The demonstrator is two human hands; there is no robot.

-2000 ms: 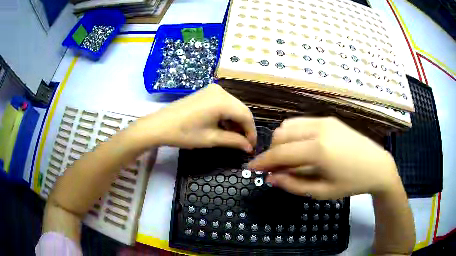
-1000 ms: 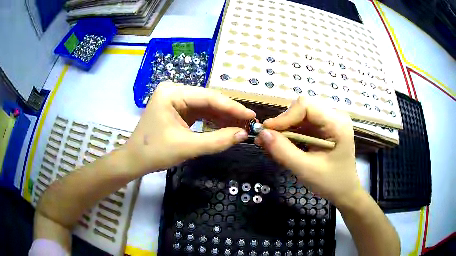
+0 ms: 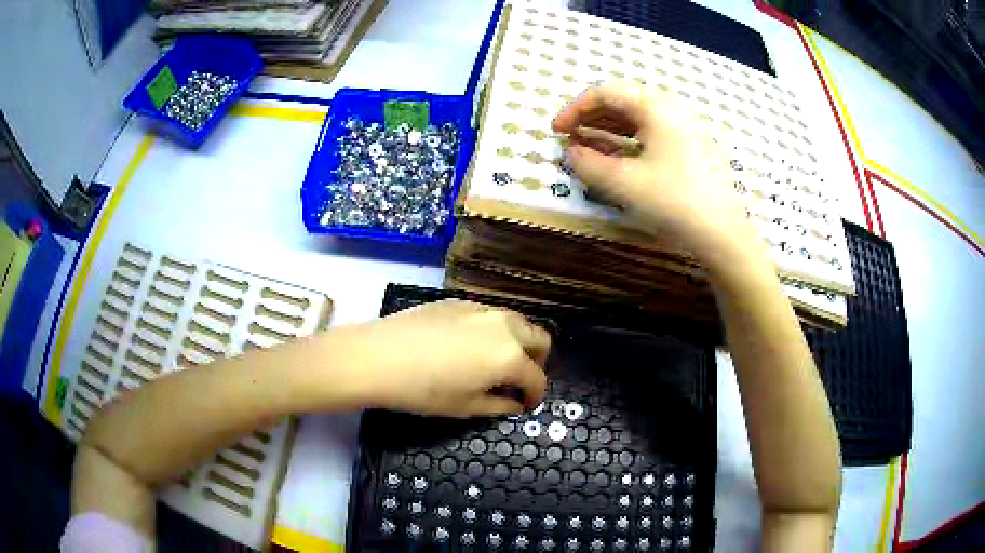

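Observation:
The black tray (image 3: 659,400) lies in front of me with rows of round pockets; silver flanged pieces fill its near rows. A few loose silver pieces (image 3: 556,431) lie in its middle. My left hand (image 3: 475,362) is over these pieces, fingers bent down; its fingertips are partly hidden, so I cannot tell if it holds one. My right hand (image 3: 632,162) is over the pale hole board (image 3: 540,65) and holds the wooden stick (image 3: 605,138) between its fingers. Dark rings (image 3: 501,178) sit in rows on the board; my right hand and forearm hide some.
A blue bin (image 3: 394,178) heaped with silver pieces stands left of the board stack. A smaller blue bin (image 3: 194,95) is farther left. A slotted board (image 3: 216,313) lies at left. Black spare trays (image 3: 864,367) are right of and behind the stack. Stacked boards (image 3: 270,27) stand far back left.
My hands were together at the stick tip and have parted. My right hand has moved up over the hole board with the stick; my left has gone down to the loose pieces.

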